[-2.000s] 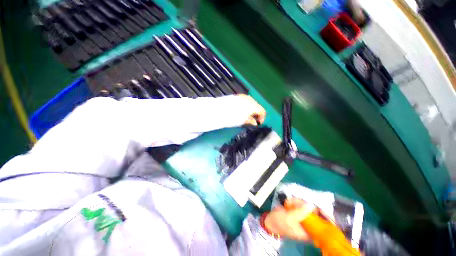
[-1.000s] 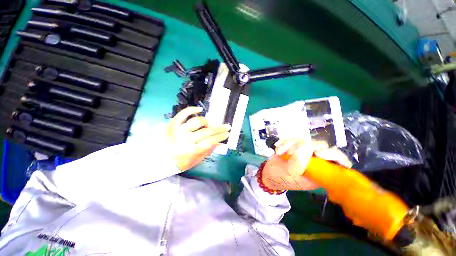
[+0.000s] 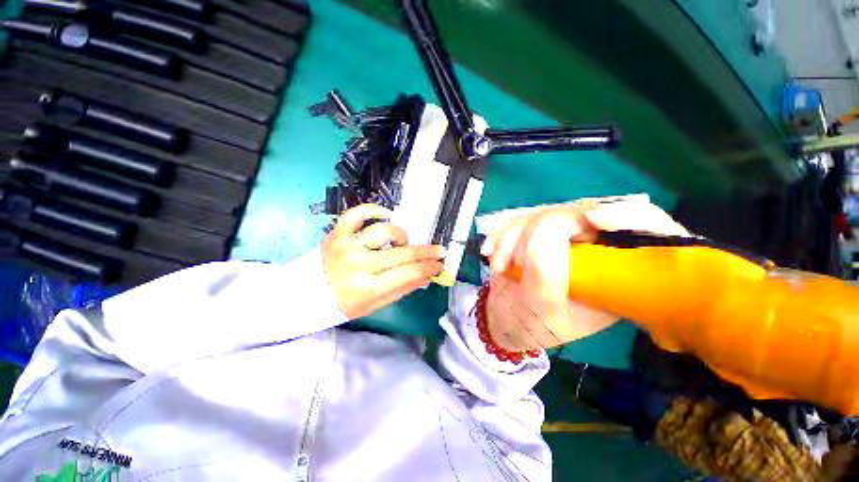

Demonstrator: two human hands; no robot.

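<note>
The black tripod assembly (image 3: 478, 144) lies with one leg along the white block fixture (image 3: 421, 202) and two arms spread out beyond it. My left hand (image 3: 386, 261) presses its fingertips on the near end of that leg. My right hand (image 3: 546, 273) grips the orange electric screwdriver (image 3: 711, 303). Its dark tip is just right of the block, near my left fingertips; whether it touches anything is unclear. Small black plastic parts (image 3: 363, 155) lie in a heap left of the block. A white box (image 3: 622, 200) is mostly hidden behind my right hand.
A black slotted tray (image 3: 221, 104) with folded tripods (image 3: 122, 155) lies at the left. A blue basket (image 3: 17, 320) is at the left edge. A dark green channel (image 3: 565, 80) runs beyond the teal bench. A brown patterned sleeve (image 3: 730, 441) shows at lower right.
My right hand has brought the screwdriver left, closer to the block, and the tool now lies more level, covering most of the white box. My left hand has stayed on the leg end.
</note>
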